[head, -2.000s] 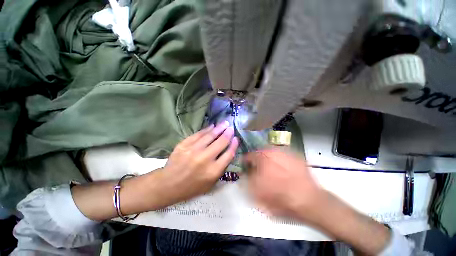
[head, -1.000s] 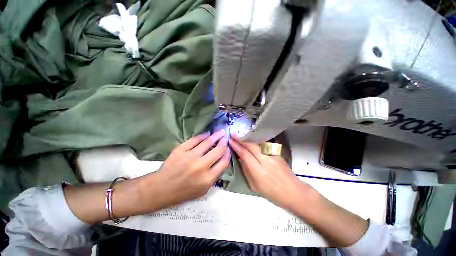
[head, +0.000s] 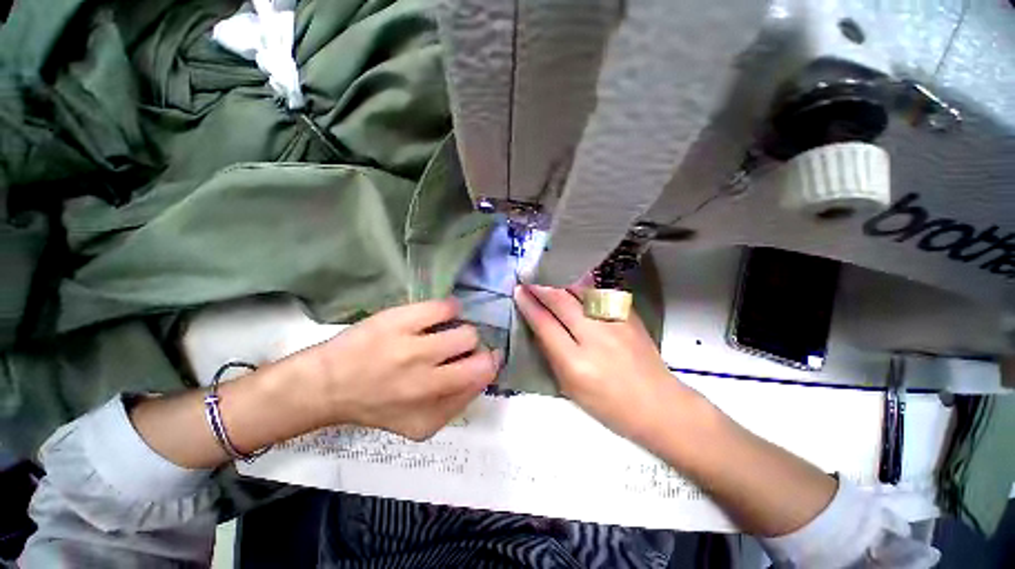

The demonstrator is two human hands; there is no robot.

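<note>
The main garment piece (head: 256,239), green cloth, lies in a loose heap left of the needle and runs under the lit presser foot and needle (head: 519,231). My left hand (head: 417,372) is just left of and in front of the needle, fingertips curled and pinching the cloth. My right hand (head: 590,345) is right of the seam edge (head: 511,322), its thumb and index fingertips pinching the cloth close in front of the presser foot. The fingers hide part of the edges. A white tie (head: 267,50) bunches the heap.
The white machine head (head: 668,122) with its ridged knob (head: 843,178) stands over the work. A small yellowish-capped part (head: 608,305) is beside my right hand. A mobile phone (head: 784,306) and thread snips (head: 893,422) lie right. Green cut panels (head: 985,467) hang at the right table edge.
My right hand moved in to the cloth by the needle and stayed there. My left hand has drawn back from the needle toward the front left, fingers now curled.
</note>
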